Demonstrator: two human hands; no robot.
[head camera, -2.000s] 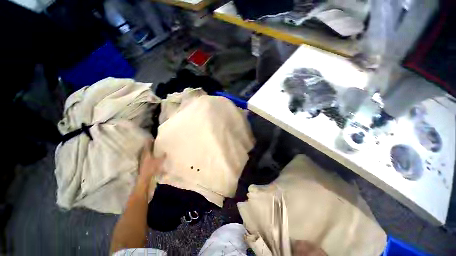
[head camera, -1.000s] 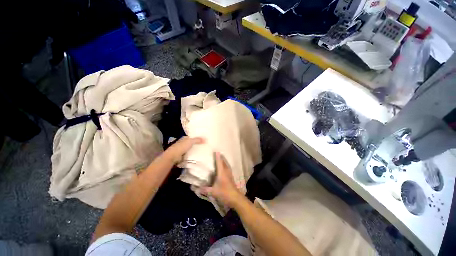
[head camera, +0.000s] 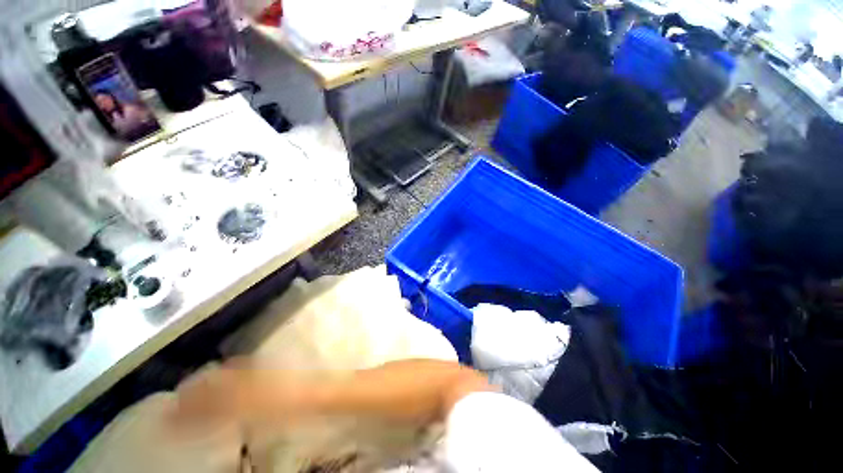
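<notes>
Beige garments (head camera: 342, 323) lie bunched in front of me at the lower middle of the head view, beside the white table. My right forearm comes from a white sleeve at the lower right and reaches left across the cloth. My right hand (head camera: 203, 402) is blurred on the beige cloth at the lower left; whether it grips is not clear. My left hand is not in view.
The white machine table (head camera: 305, 175) holds a crumpled plastic bag (head camera: 46, 305), round dark-grey patches (head camera: 242, 223) and a pale machine. A large blue bin (head camera: 555, 240) stands to the right, near dark garments (head camera: 592, 360). More blue bins with black cloth stand behind.
The view has swung right, from the tied beige bundle to the blue bins. Both hands were on the beige stack; now only my right hand shows, over beige cloth beside the table.
</notes>
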